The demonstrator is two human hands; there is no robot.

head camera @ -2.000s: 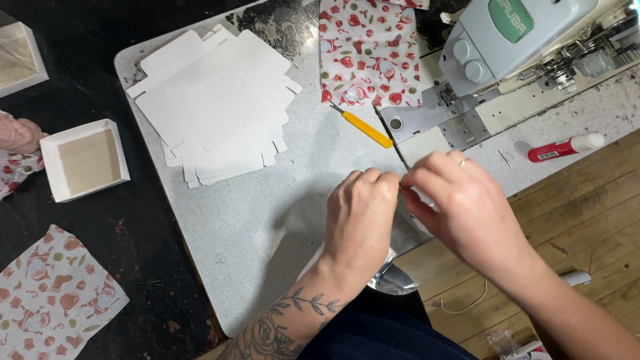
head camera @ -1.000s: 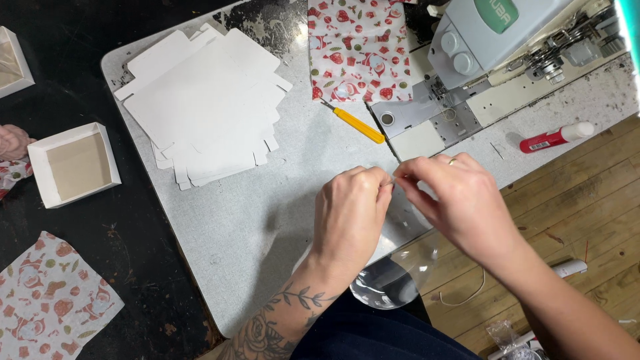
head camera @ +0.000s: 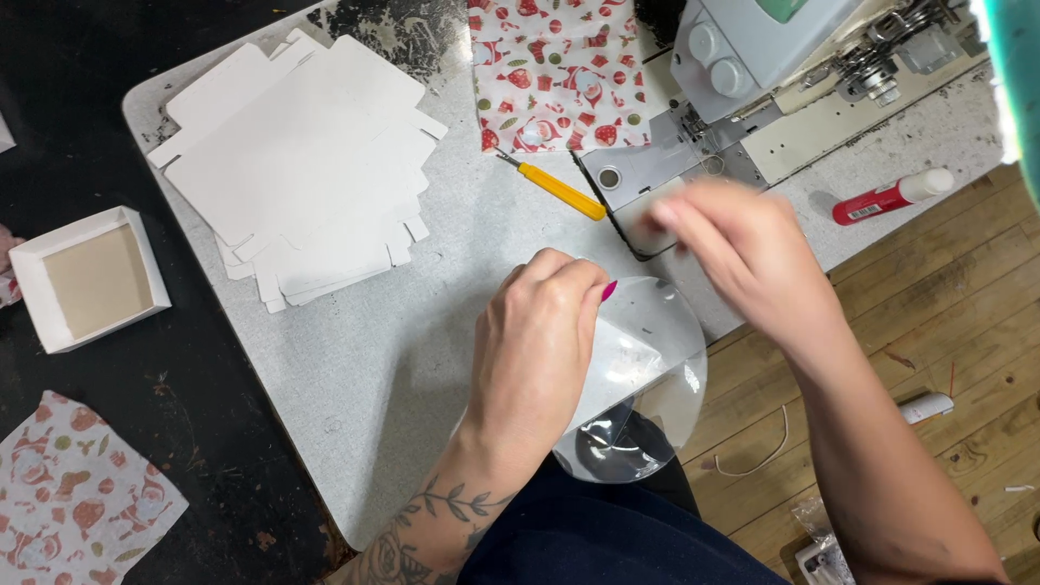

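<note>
My left hand is closed over the near part of the grey tabletop, its fingertips on a clear plastic disc that hangs partly past the table's edge. My right hand, blurred, is raised to the right of it, thumb near the index finger; whether something thin is between them cannot be told. Beyond the hands a yellow-handled seam ripper lies beside the sewing machine's metal plate. A stack of white die-cut card blanks rests at the left. Patterned red and white paper lies at the top.
An industrial sewing machine stands at the upper right. A red glue stick lies near the table's right edge. On the black surface at left are an open white card box and another patterned sheet. Below right is a wooden floor.
My hands were together at the fingertips and are now apart, the right one having moved up and to the right. More of the clear disc shows between and below them.
</note>
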